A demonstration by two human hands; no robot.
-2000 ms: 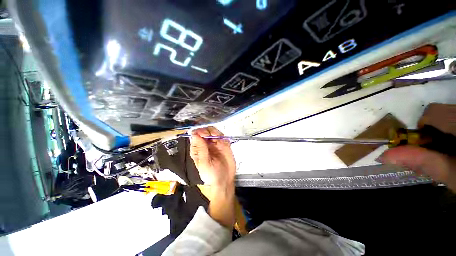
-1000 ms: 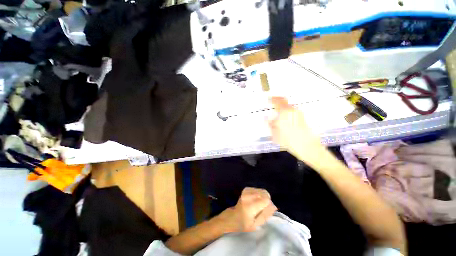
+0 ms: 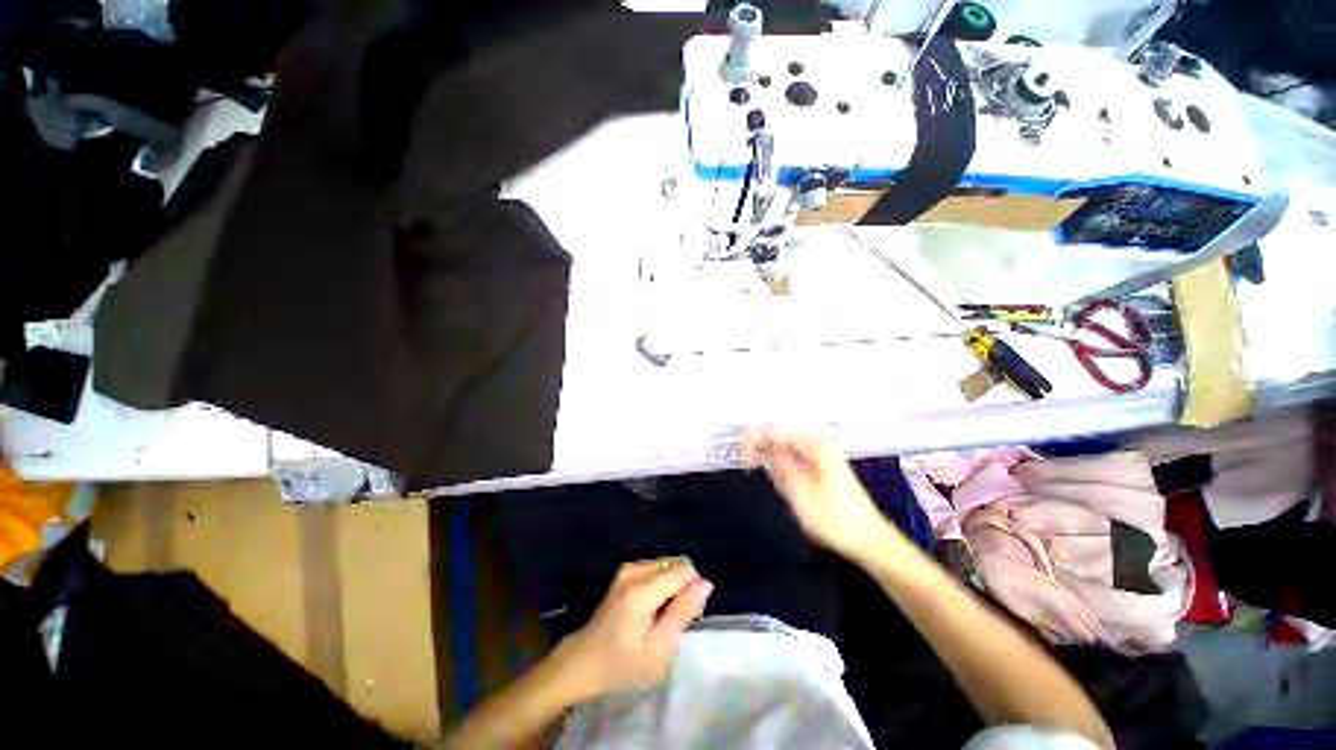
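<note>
My left hand (image 3: 642,623), with a ring, is curled closed above my lap; nothing shows in it. My right hand (image 3: 821,491) is blurred at the table's front edge, fingers forward; I cannot tell if its fingertips hold anything. The white sewing machine (image 3: 879,125) stands at the back, its needle area (image 3: 755,242) beyond both hands. The screwdriver (image 3: 1008,364) lies on the table below the machine arm, its shaft pointing up-left, its handle over a small brown piece (image 3: 977,384).
Dark brown fabric (image 3: 476,337) covers the table left of the needle area. Red-handled scissors (image 3: 1114,347) and thread snips (image 3: 1011,312) lie right of the screwdriver. A black strip (image 3: 938,132) hangs over the machine head. Pink cloth (image 3: 1070,535) is heaped at the right below the table.
Since two seconds ago, the screwdriver has been let go and lies on the table. In the last second my right hand has drawn back to the front edge. The view has shifted.
</note>
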